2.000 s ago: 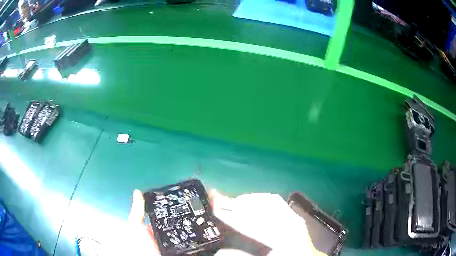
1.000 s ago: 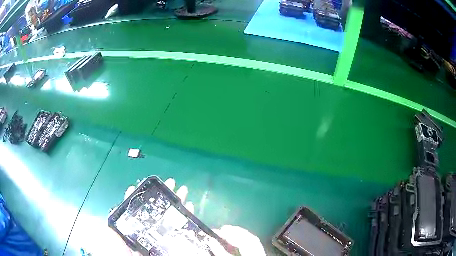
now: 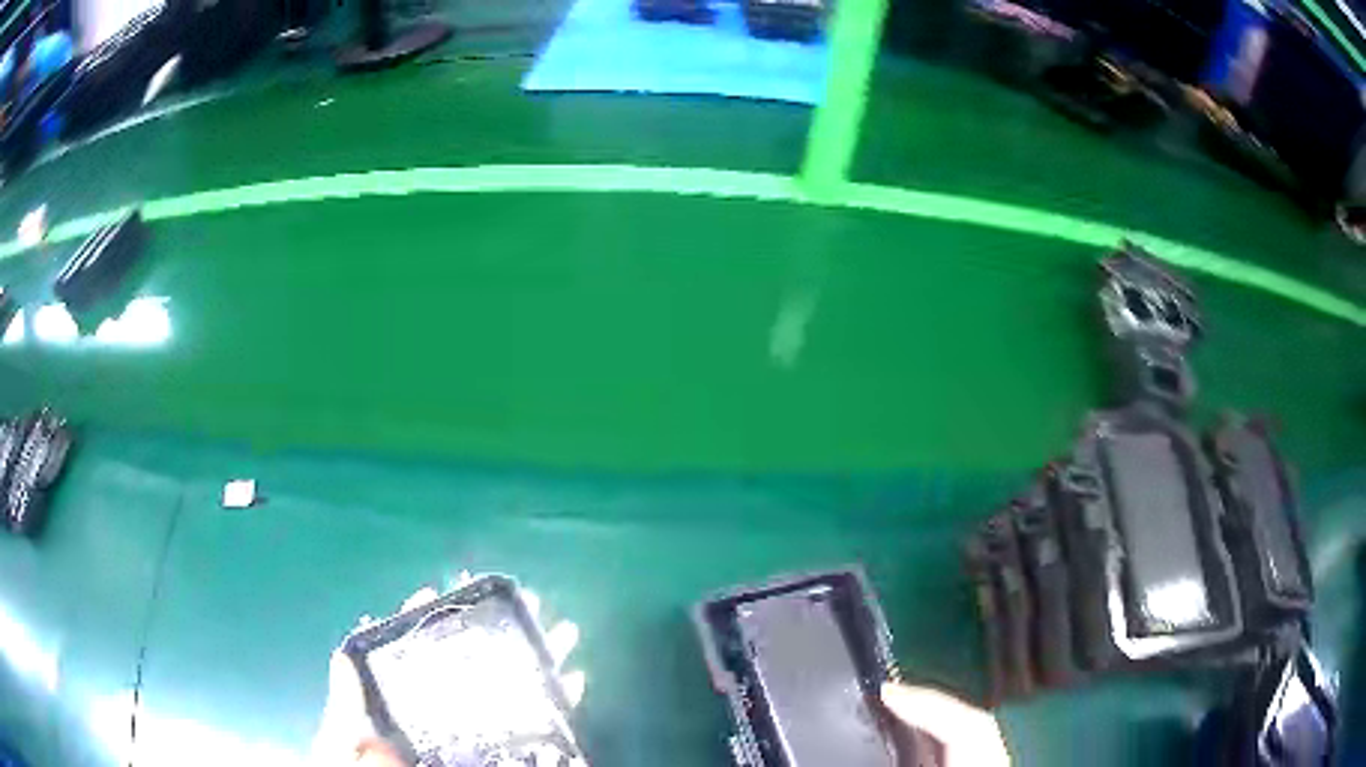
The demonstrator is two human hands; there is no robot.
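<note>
A front housing with board [image 3: 472,682] lies at the bottom, left of centre, its open side up and washed out by glare. My left hand [image 3: 348,719] holds it from beneath, with fingertips showing along both sides. A black rear cover [image 3: 809,674] with a smooth grey inner panel is at the bottom centre. My right hand [image 3: 947,725] grips its right edge. The lower parts of both hands and both housings are cut off by the picture's edge.
Rear covers [image 3: 1161,532] stand in a row at the right, with a camera unit [image 3: 1151,307] behind them. A small white square [image 3: 240,493] and board-filled housings [image 3: 30,465] are at the left. Black blocks [image 3: 99,258] lie near the pale green rail [image 3: 495,180]. A blue mat [image 3: 674,60] is beyond.
My right hand has left the front housing and taken hold of the rear cover, which is now turned more upright. The view has swung right, so the bench things appear further left.
</note>
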